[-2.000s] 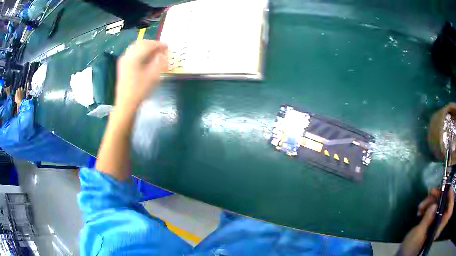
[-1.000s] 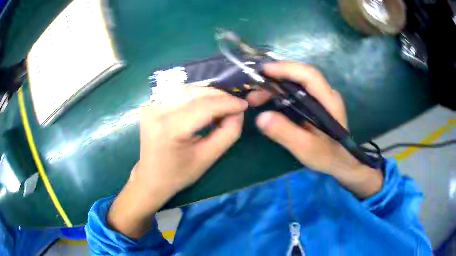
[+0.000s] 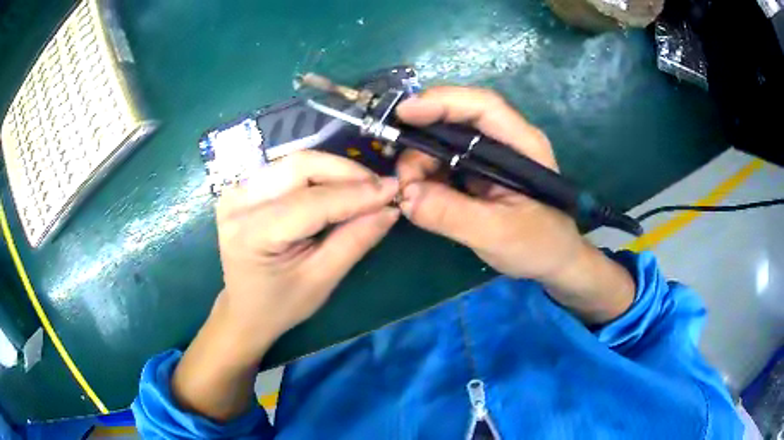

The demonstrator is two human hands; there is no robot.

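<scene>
My right hand (image 3: 490,185) holds the soldering iron (image 3: 499,168), its black handle across the palm and its metal barrel and guide tube pointing up-left over the phone. My left hand (image 3: 292,232) meets the right fingertips, and a tiny component (image 3: 398,198) is pinched where they touch; its details are too small to tell. The phone assembly (image 3: 297,125) lies on the green bench just beyond my hands, open back up, with the silver-white shielded area at its left end. The hands hide part of its near edge.
The component tray (image 3: 69,120) with rows of small parts lies on the green bench (image 3: 232,43) at upper left. A brown tip-cleaning pot (image 3: 606,10) is at the top right, beside a crinkled clear packet (image 3: 682,53) and a dark object. Yellow tape runs down the left.
From the earliest frame, my left hand has come from the tray to meet the right hand, which brought the iron over the phone. Since one second ago, the fingertips have closed together at the small component.
</scene>
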